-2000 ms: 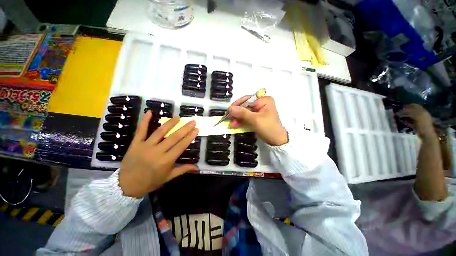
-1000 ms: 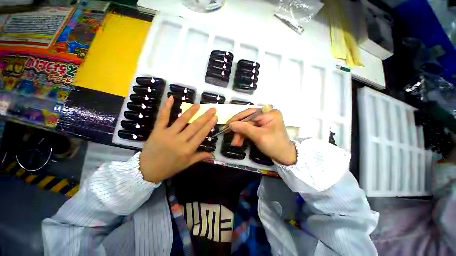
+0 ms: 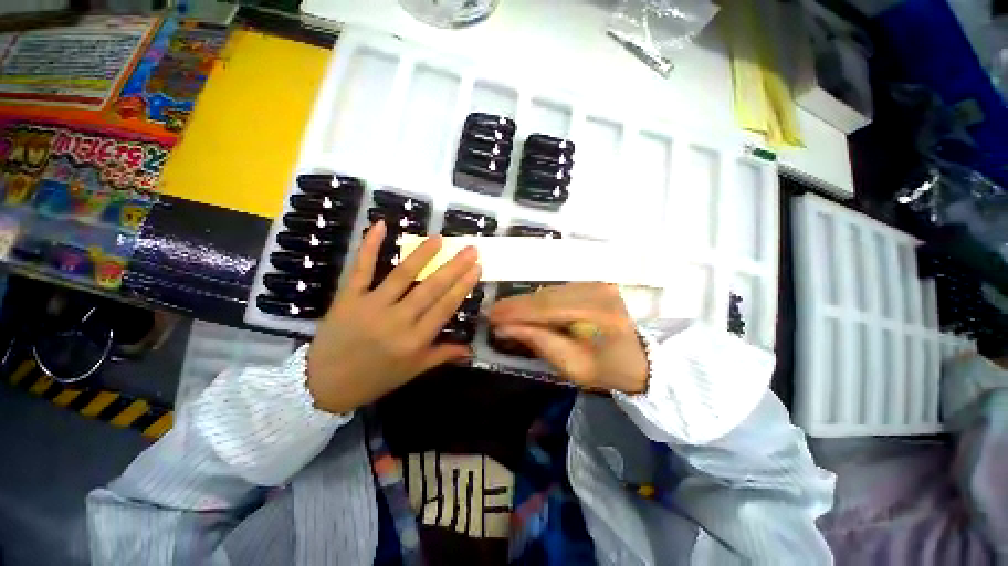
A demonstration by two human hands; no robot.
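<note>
My left hand [image 3: 381, 321] lies with spread fingers on the left part of a pale yellow strip [image 3: 542, 259], pressing it across the black plastic parts. My right hand [image 3: 575, 332] is below the strip, fingers closed together over the front right parts; a yellowish tip [image 3: 583, 329] shows at it, the rest of the tweezers is hidden. Glossy black parts [image 3: 313, 241] with small white marks stand stacked in columns in the white tray [image 3: 370, 86]. Two shorter stacks [image 3: 484, 149] stand further back.
Small black pieces [image 3: 736, 314] lie at the tray's right. Spare yellow strips [image 3: 765, 83], a clear bag [image 3: 663, 24] and a clear tub [image 3: 451, 9] are at the back. A yellow sheet [image 3: 245, 122] and printed board [image 3: 77, 144] lie left. Another white tray [image 3: 862, 315] and a neighbour's sleeve [image 3: 978, 415] are right.
The view has shifted since the earliest frame. My right hand has moved down off the strip towards the tray's front edge, and the tweezers' shaft is no longer visible. My left hand stays on the strip.
</note>
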